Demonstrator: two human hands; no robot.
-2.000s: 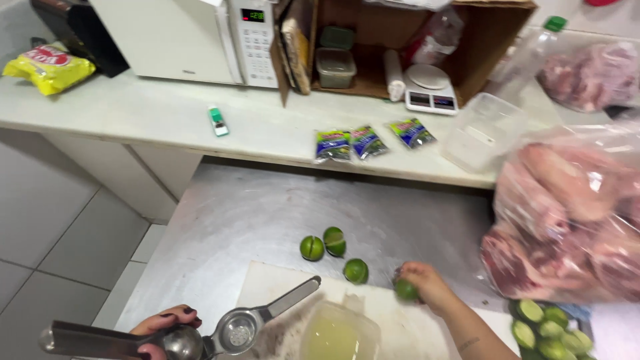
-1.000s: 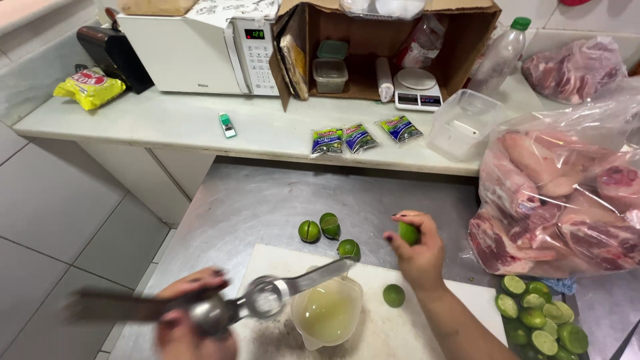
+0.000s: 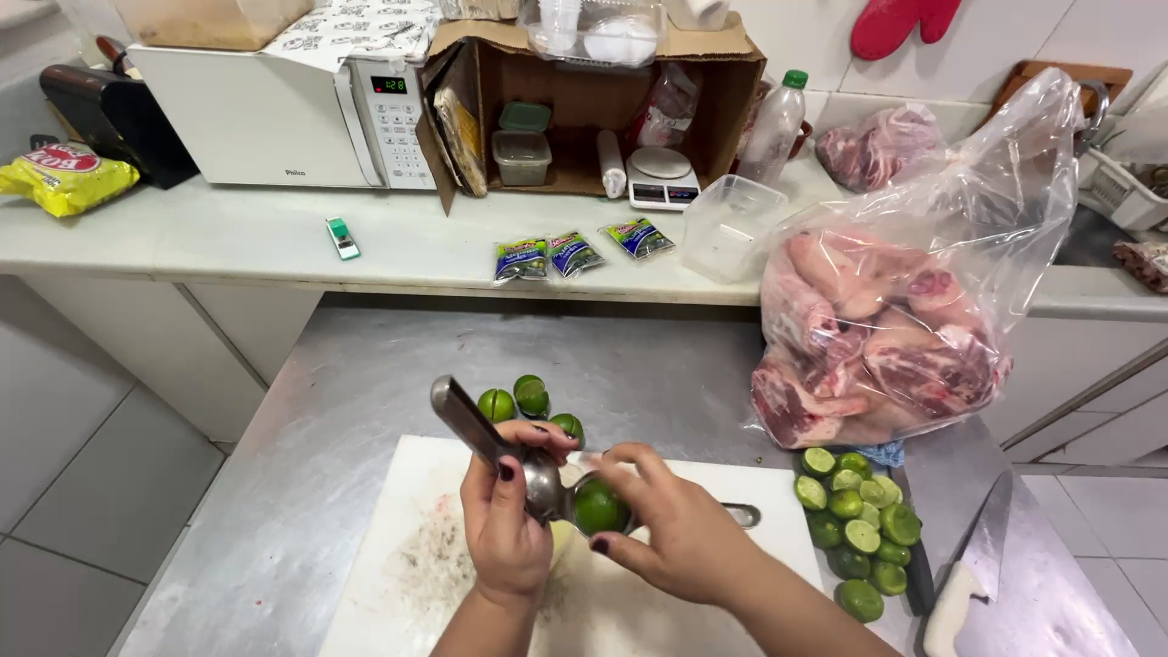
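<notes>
Over the white cutting board (image 3: 730, 602), my left hand (image 3: 511, 520) grips a metal citrus squeezer (image 3: 543, 484), its handles spread. A green lime piece (image 3: 599, 506) sits in the squeezer's cup. My right hand (image 3: 671, 525) is at the cup with its fingers around the lime; part of one squeezer handle shows beyond it. Three limes (image 3: 530, 395) lie on the steel table just behind my left hand. The bowl of juice is mostly hidden under my hands.
At right are a pile of lime halves (image 3: 862, 534), a knife with a white handle (image 3: 949, 607) and a clear bag of raw meat (image 3: 876, 338). On the counter behind stand a microwave (image 3: 265, 119), seasoning packets (image 3: 573, 253), a kitchen scale (image 3: 663, 187) and a plastic container (image 3: 730, 228).
My right hand has brought a lime from the right of the board to the squeezer's cup. My left hand has moved right with the squeezer, now more upright.
</notes>
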